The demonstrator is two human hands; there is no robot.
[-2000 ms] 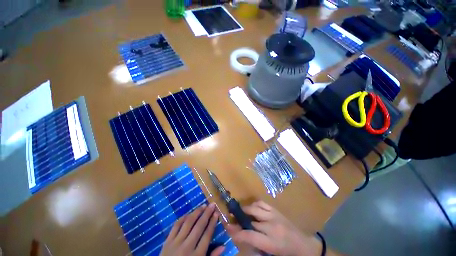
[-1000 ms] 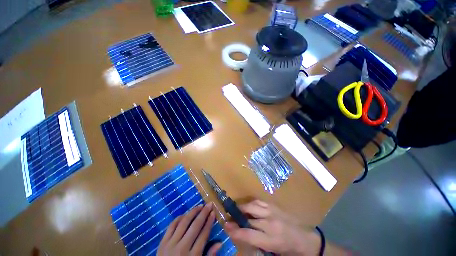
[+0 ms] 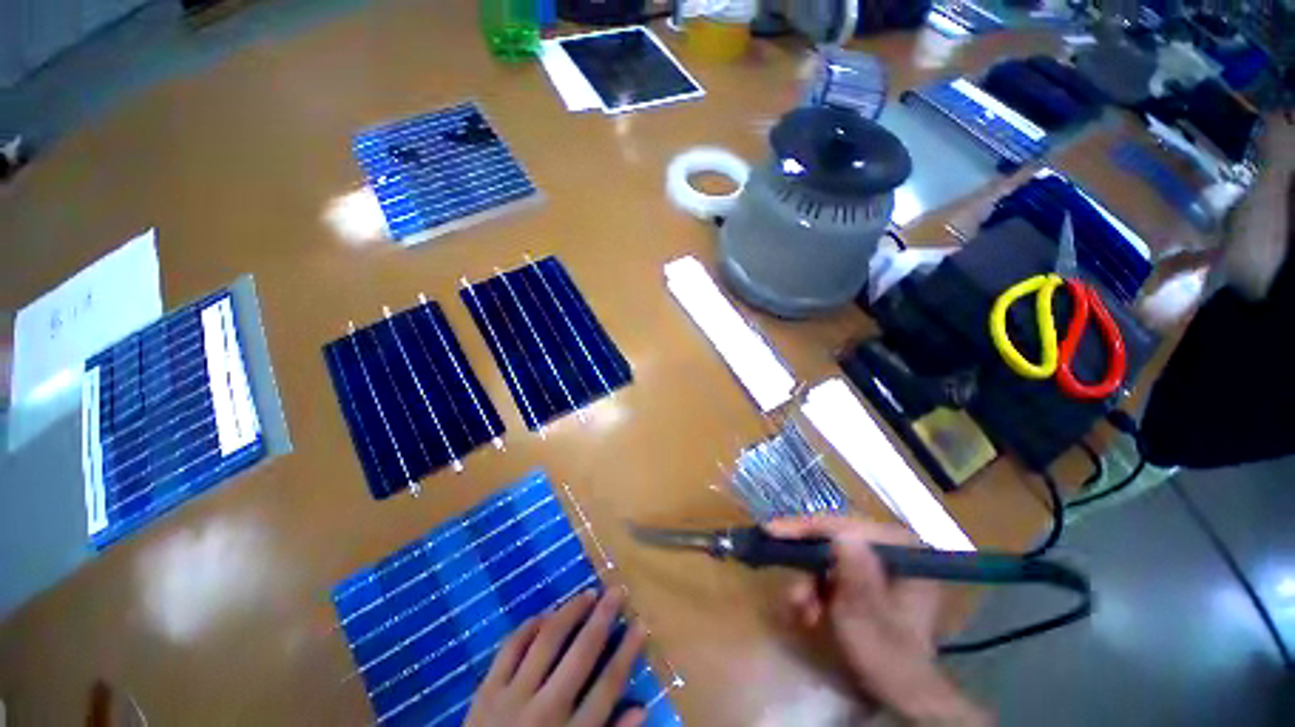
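A bright blue solar cell panel [image 3: 455,582] with pale lines lies nearest me. My left hand [image 3: 558,668] rests flat on its right part, fingers spread a little. A thin silver ribbon [image 3: 589,526] runs along the panel's right edge, partly hidden by my fingers. My right hand [image 3: 866,604] holds the dark handle of the soldering iron [image 3: 739,545] above the table, its metal tip pointing left towards the ribbon, apart from it. A loose pile of short silver tabbing ribbons [image 3: 785,476] lies behind my right hand, partly hidden by it.
Two dark solar cells [image 3: 412,398] lie behind the panel. White strips [image 3: 731,334], a grey canister [image 3: 810,227], an iron stand with sponge [image 3: 952,443] and scissors [image 3: 1058,334] on a black box [image 3: 980,284] stand right. A finished panel [image 3: 178,412] lies left. A person's arm [image 3: 1228,355] is at far right.
My right hand has moved right, away from the panel, and the iron has swung from pointing up-left to nearly level. My left hand stays on the panel. The view has shifted slightly.
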